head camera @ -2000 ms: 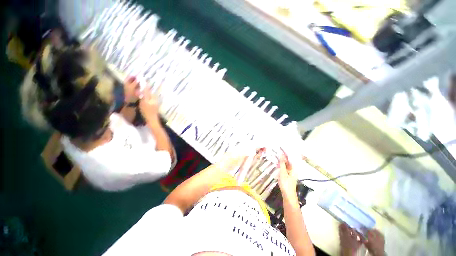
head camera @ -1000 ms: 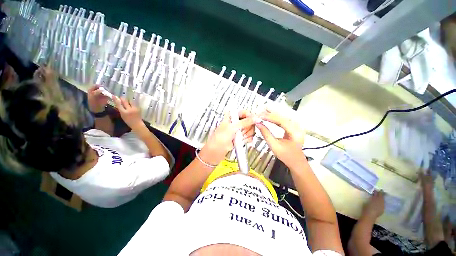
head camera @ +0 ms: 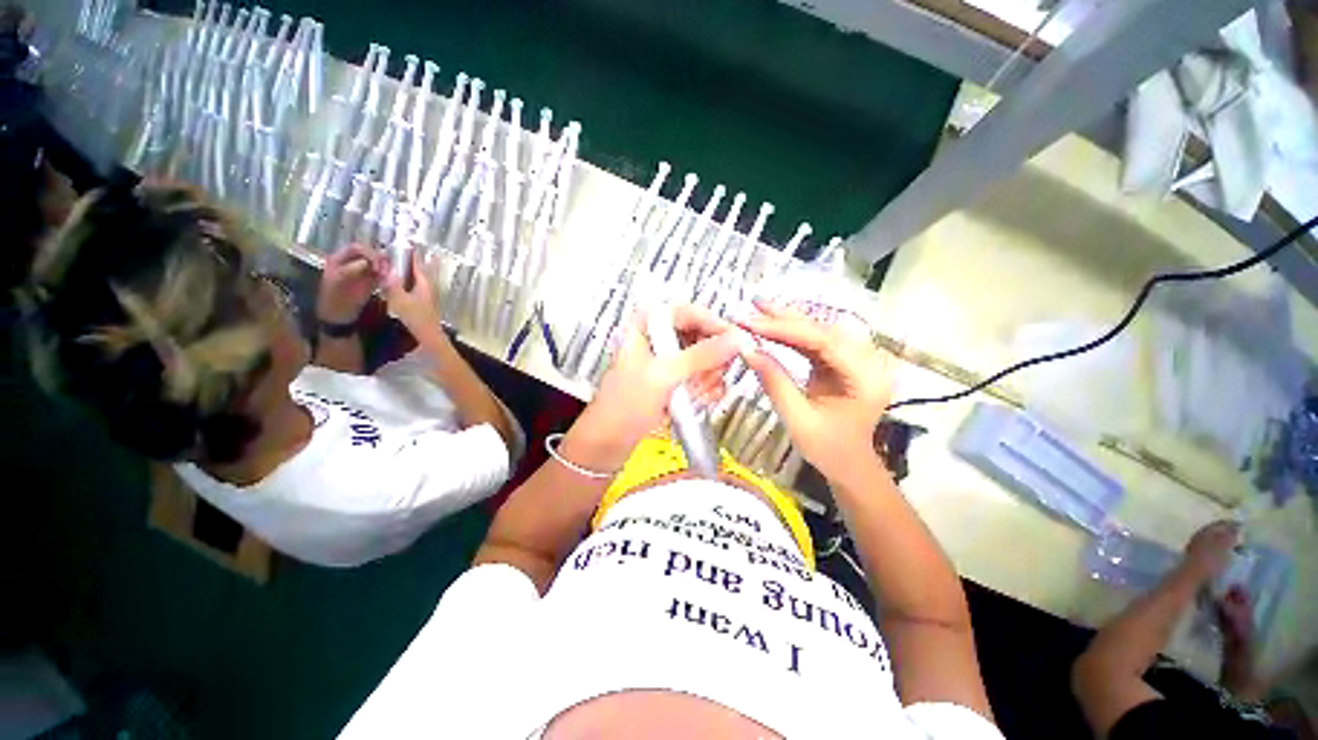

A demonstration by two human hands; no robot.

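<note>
My left hand is closed around a wand device. Its grey body points down towards my waist and its pale upper end shows above the fingers. My right hand has its thumb and fingertips at my left fingertips, close to the device; a tiny pale piece may be between them, too small to tell. More wand devices lie side by side on the long pale bench beyond and under my hands.
Blue-handled cutters lie left of my hands. A seated coworker works at the left. A black cable crosses the cream table, with a blister tray and another person's arms at the right.
Since two seconds ago, my left hand has taken up a wand device. Over the last second, both hands have stayed together around it with small finger shifts. The view has tilted slightly.
</note>
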